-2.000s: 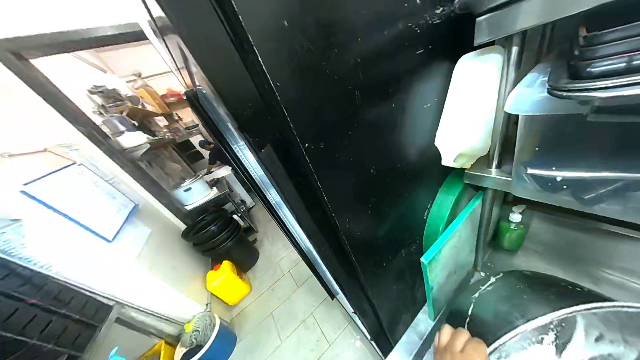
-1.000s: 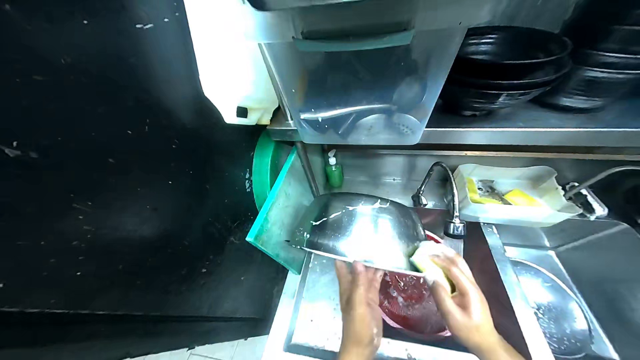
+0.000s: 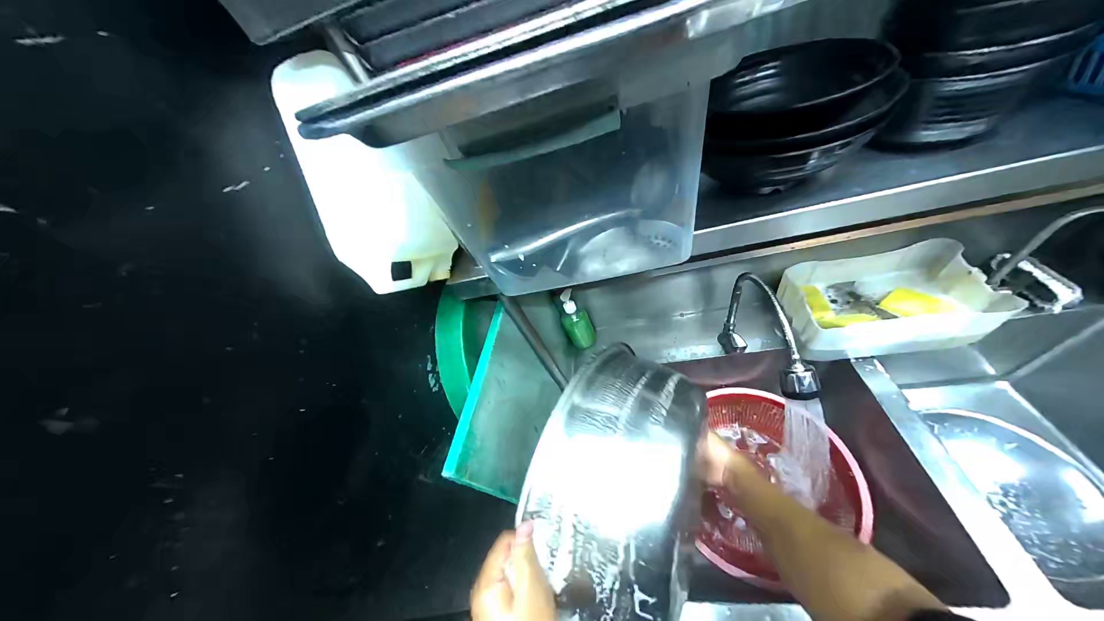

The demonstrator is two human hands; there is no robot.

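Observation:
A large metal bowl (image 3: pixel 617 466), streaked with suds, is tilted up at the sink's left side. My left hand (image 3: pixel 513 573) grips its lower left rim. My right hand (image 3: pixel 720 466) reaches to the bowl's right edge, its fingers mostly hidden behind it; whether it holds a sponge cannot be seen. Just right of the bowl a red plastic colander (image 3: pixel 849 483) sits in the sink, and water runs into it from the flexible faucet (image 3: pixel 800 379).
Behind the bowl lean a green-edged board (image 3: pixel 509 414) and a green round object (image 3: pixel 453 345). A green pump bottle (image 3: pixel 578 326) stands at the back. A white tub (image 3: pixel 897 336) holds yellow sponges. Overhead, a shelf (image 3: pixel 975 185) carries black bowls (image 3: pixel 793 112) and a clear bin (image 3: pixel 586 198). Another metal bowl (image 3: pixel 1026 483) lies right.
The metal bowl has turned from lying tilted sideways to steeply upright, with my left hand now on its lower left rim. The yellow sponge seen in my right hand is out of sight. Water now runs.

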